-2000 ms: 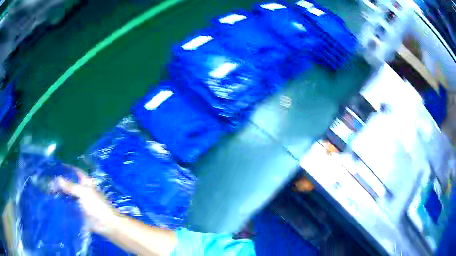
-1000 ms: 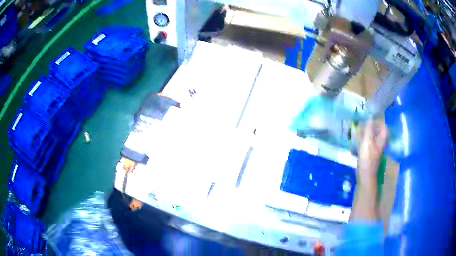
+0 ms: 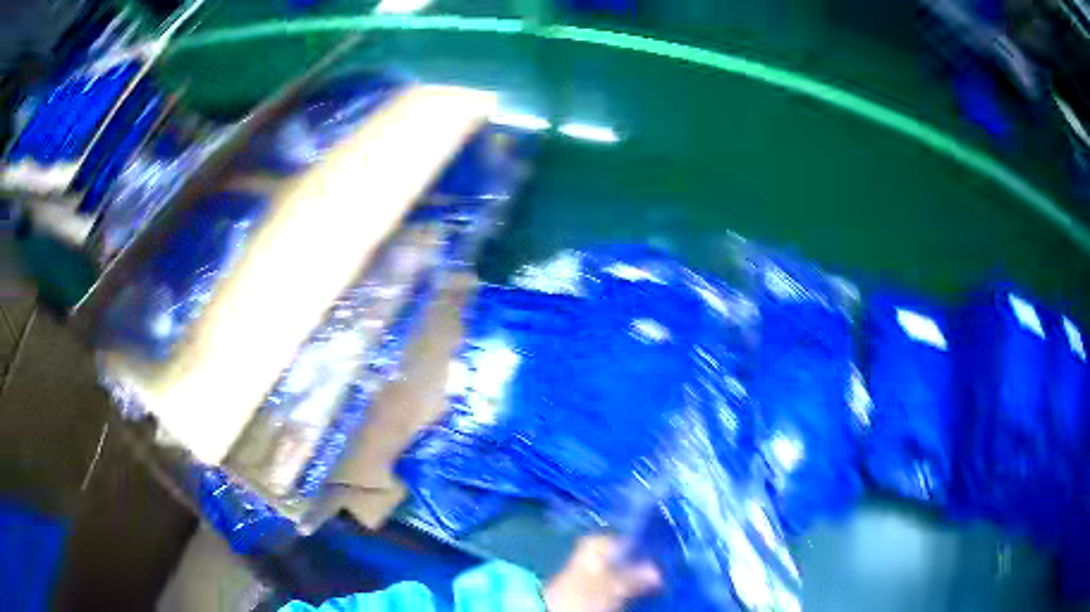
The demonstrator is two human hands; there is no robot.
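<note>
The view is blurred. My left hand [image 3: 604, 576] is small at the bottom edge, with a light-blue sleeve behind it. Its fingers point right, against the lower edge of shiny clear plastic film [image 3: 729, 526]; whether they grip it cannot be told. A large blue housing in glossy film [image 3: 586, 371] lies on the bench just beyond the hand. More blue housings with white labels [image 3: 908, 395] stand in a row to the right. My right hand is not in view.
A layered stack at left has a glaring tan divider [image 3: 323, 263] on edge or tilted, with bagged blue housings [image 3: 197, 269] beside it. A brown cardboard surface [image 3: 48, 407] shows at far left. The green bench mat [image 3: 717, 155] carries a light-green line at the back.
The view has swung from the white machine to the bench and layered stack. My right hand has left the picture. My left hand shows at the bottom edge.
</note>
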